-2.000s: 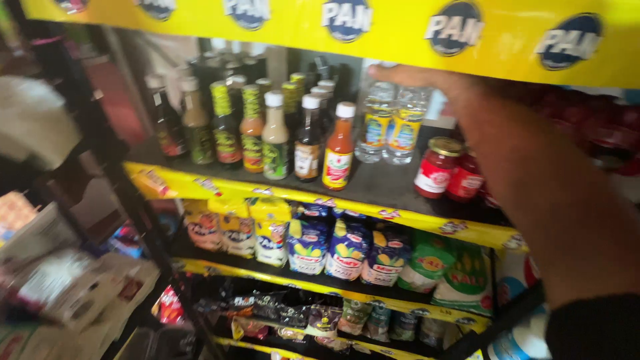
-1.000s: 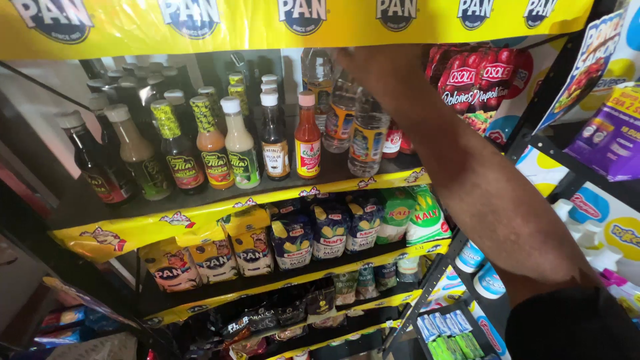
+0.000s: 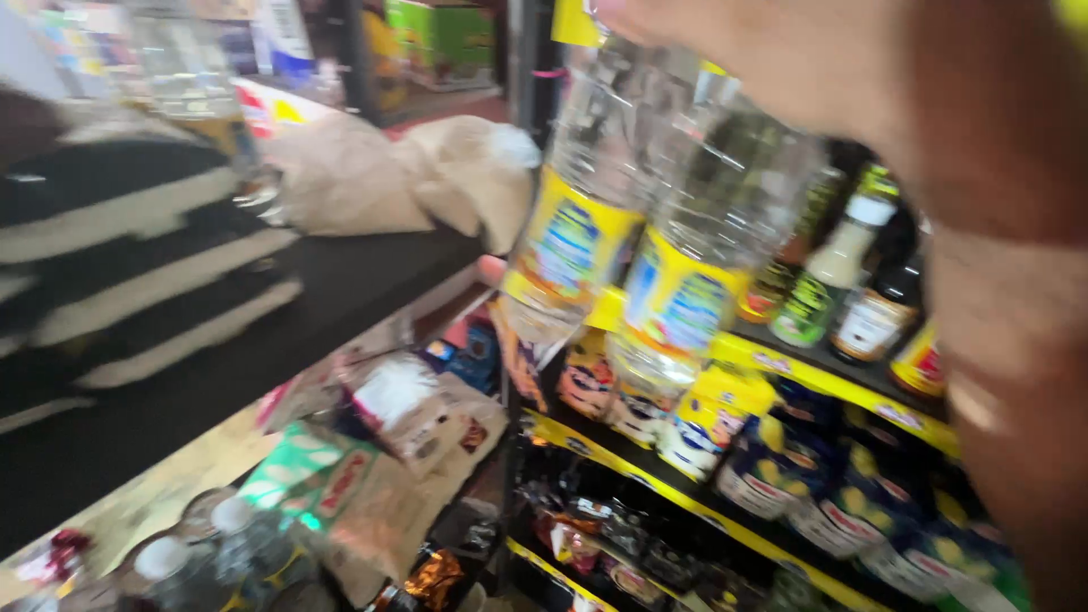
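At the top right, my right hand (image 3: 765, 59) grips two clear plastic bottles by their upper ends, which my fingers and the frame's top edge partly hide. The left bottle (image 3: 565, 238) and the right bottle (image 3: 684, 297) hang side by side, slightly tilted, with yellow and blue labels. Both are clear of the shelf and in front of its bagged goods. My forearm covers the right side of the view. I cannot make out my left hand.
Sauce bottles (image 3: 812, 293) and flour bags (image 3: 710, 416) stand on the yellow-edged rack. A black counter (image 3: 365, 280) bears tan bags (image 3: 348, 174) and another clear bottle (image 3: 178, 64). Packaged goods (image 3: 314, 476) and capped bottles lie below. A blurred black-and-light striped thing (image 3: 136, 229) is at left.
My right hand has taken the two clear bottles off the upper shelf, where they stood beside the sauces. The view has swung left toward the counter.
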